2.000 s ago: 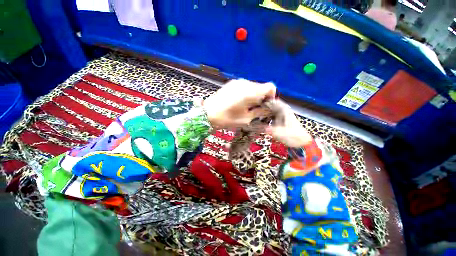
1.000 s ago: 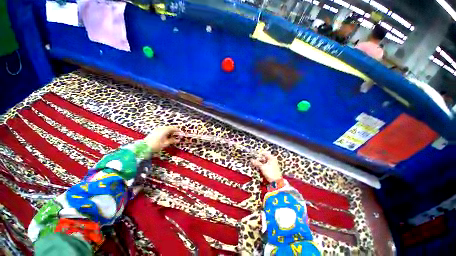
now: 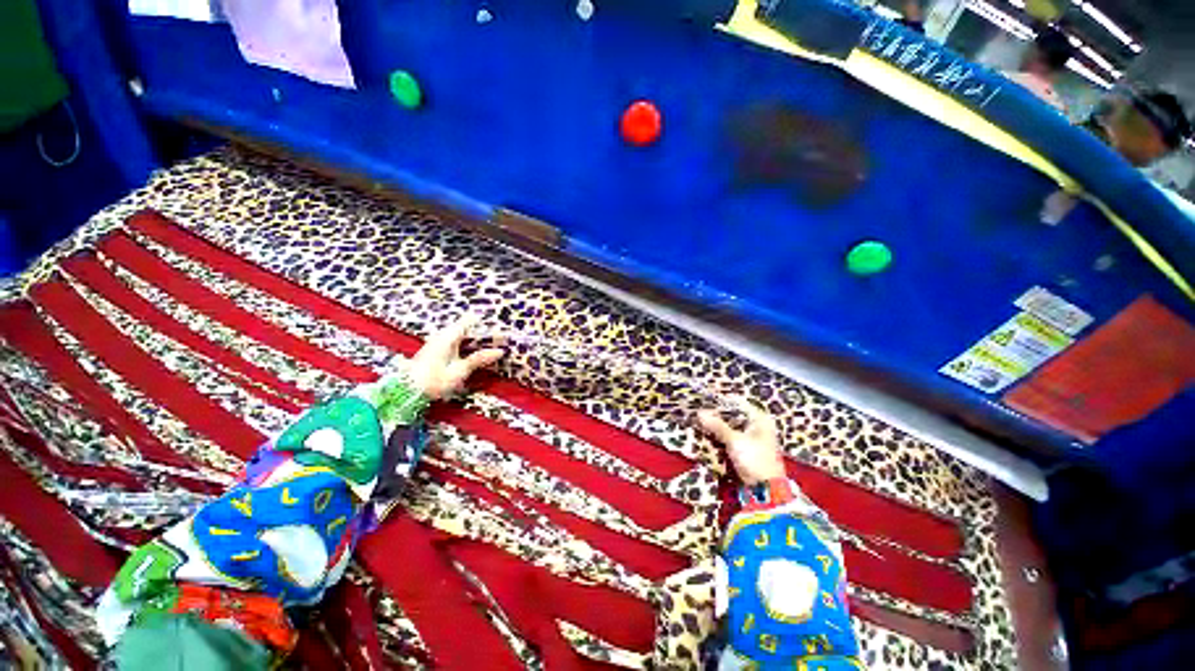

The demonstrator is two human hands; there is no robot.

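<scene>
Leopard-print fabric (image 3: pixel 302 223) lies over the press bed, with plain red bands (image 3: pixel 577 452) showing between its narrow strips. My left hand (image 3: pixel 452 361) is near the middle of the fabric, at the left end of a leopard-print strip (image 3: pixel 596 367). My right hand (image 3: pixel 747 439) is at the strip's right end. The strip runs between my fingertips, low over the fabric and hard to tell from the print under it. Both hands are bare, below patterned sleeves. The exact finger contact is blurred.
The blue press beam (image 3: pixel 524 157) stands behind the fabric, with a red button (image 3: pixel 641 123) and green buttons (image 3: pixel 868 257). Loose leopard scrap (image 3: pixel 79 446) lies at the left. The brown-red bed edge (image 3: pixel 1029 564) shows at the right. People are in the far background.
Two seconds ago my hands were together over bunched scrap. They moved apart, with a strip stretched between them. Since one second ago, the hands and strip have stayed nearly in place over the fabric.
</scene>
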